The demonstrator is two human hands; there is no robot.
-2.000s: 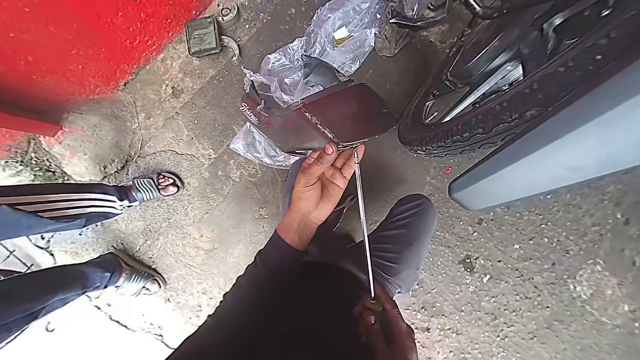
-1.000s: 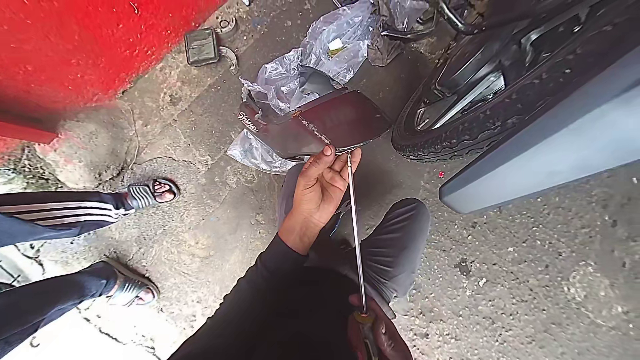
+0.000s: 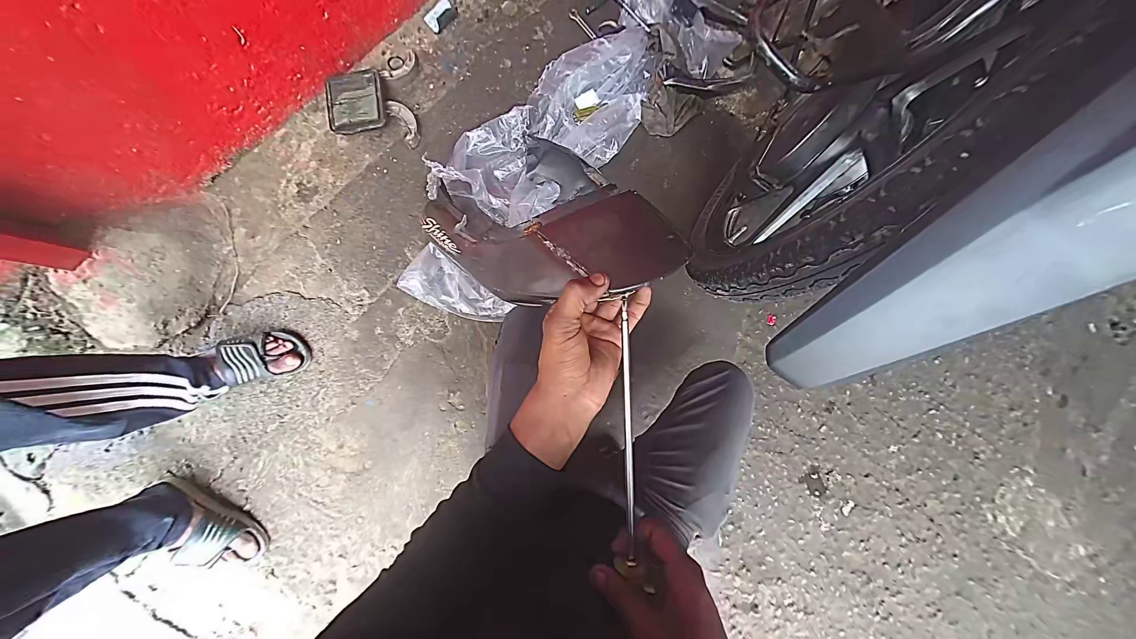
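With thumb and fingers my left hand (image 3: 581, 355) grips the near edge of a dark maroon motorcycle side panel (image 3: 621, 235), which bears lettering at its left end. A long-shafted screwdriver (image 3: 627, 426) runs from my lap up to that edge, its tip beside my left fingertips. My right hand (image 3: 661, 581) is closed around the screwdriver's handle near the bottom of the view. Whether the tip sits in a screw cannot be seen. Crumpled clear plastic bags (image 3: 590, 84) lie behind and under the panel.
A motorcycle wheel (image 3: 799, 240) and a grey body panel (image 3: 941, 257) stand at the right. Another person's sandalled feet (image 3: 262, 355) are at the left. Brake shoes (image 3: 404, 122) and a small dark square part (image 3: 355, 101) lie by the red wall (image 3: 151, 80).
Both hands keep their holds on the panel and the screwdriver. My right hand has shifted slightly about the handle; the screwdriver's tip stays at the panel's edge.
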